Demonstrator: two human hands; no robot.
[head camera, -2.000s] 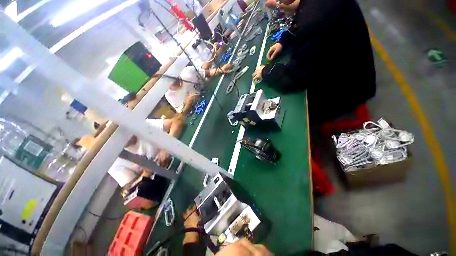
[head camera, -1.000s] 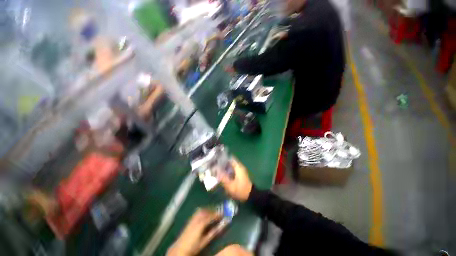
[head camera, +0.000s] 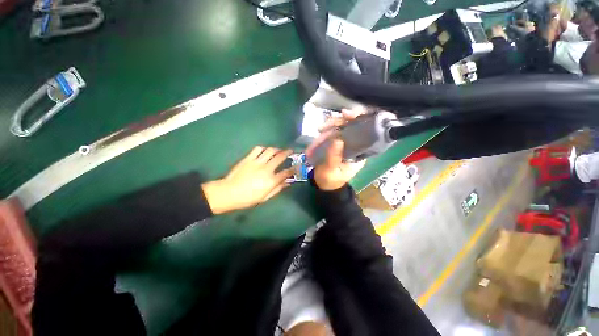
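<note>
My right hand (head camera: 333, 172) is closed around the thick grey electric screwdriver (head camera: 351, 139), whose cord runs off to the right. Its tip is over the blue-and-white end block (head camera: 300, 168) of a workpiece on the green bench. My left hand (head camera: 253, 178) lies flat beside it, fingertips on the end block. The rest of that workpiece is hidden under my hands. The black-and-silver screw feeder (head camera: 358, 49) stands just beyond the screwdriver, partly hidden by the thick black cable.
A loop workpiece (head camera: 47, 102) lies at the left, others (head camera: 66, 18) at the top left. A pale ring (head camera: 84, 150) lies on the white strip (head camera: 157, 123). A salmon-red crate (head camera: 14, 246) is at the left edge. A second feeder (head camera: 453, 41), a carton of loops (head camera: 394, 187) and people are at the right.
The view has turned and now looks down on the bench. The right hand has left the feeder and now holds the screwdriver over the workpiece. The left hand still touches the end block.
</note>
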